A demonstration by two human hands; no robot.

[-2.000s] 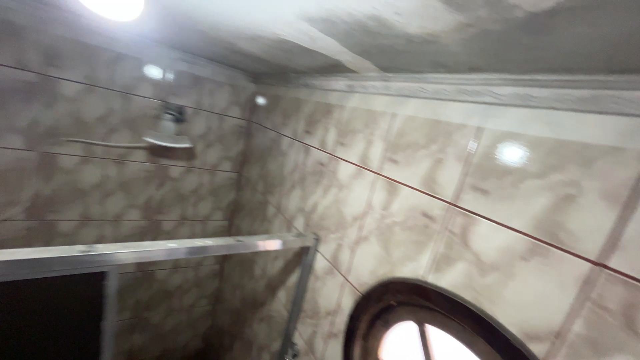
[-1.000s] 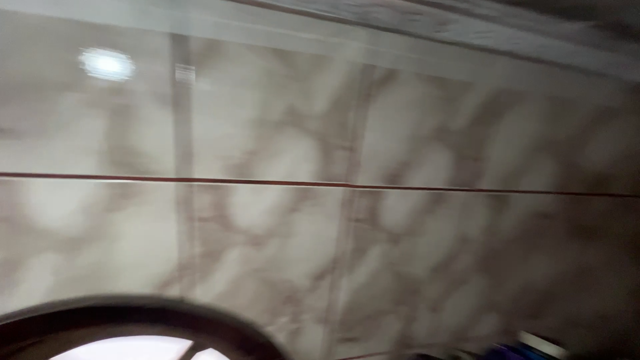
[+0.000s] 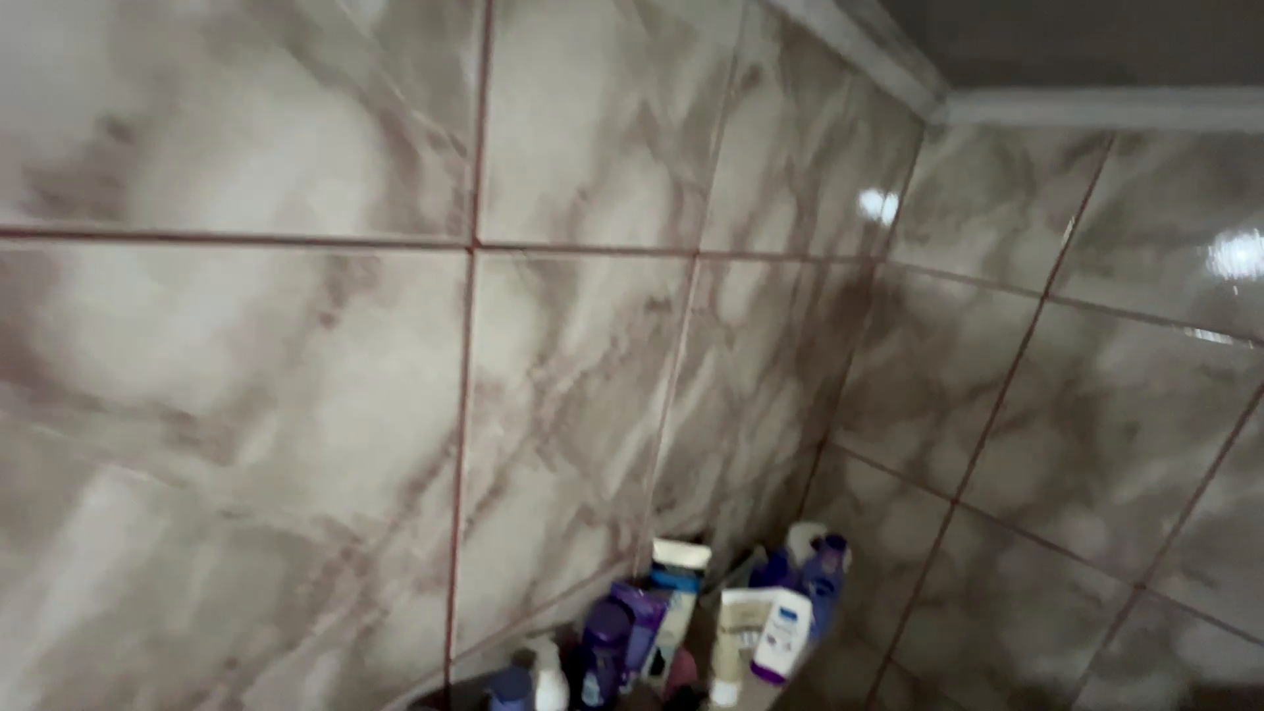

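Neither of my hands is in the head view, so what they hold or touch cannot be seen. At the bottom, toward the corner of two tiled walls, several toiletry bottles and tubes stand close together. Among them are a dark purple bottle [image 3: 605, 647], a white pump bottle [image 3: 548, 676], a tube with a cream-coloured cap [image 3: 681, 555], a white bottle with a purple cap [image 3: 783, 637], a beige tube [image 3: 728, 657] and a blue bottle [image 3: 825, 583]. The surface under them is mostly hidden.
A marbled tile wall [image 3: 583, 395] fills the left and middle, meeting a second tiled wall [image 3: 1047, 444] at the right. Pale moulding [image 3: 1086, 109] runs along the top below a dark ceiling [image 3: 1086, 44]. Light glares off the tiles.
The view has swung far to the right. The shower head, metal frame and round window seen earlier are out of view, and the toiletries and wall corner are now visible.
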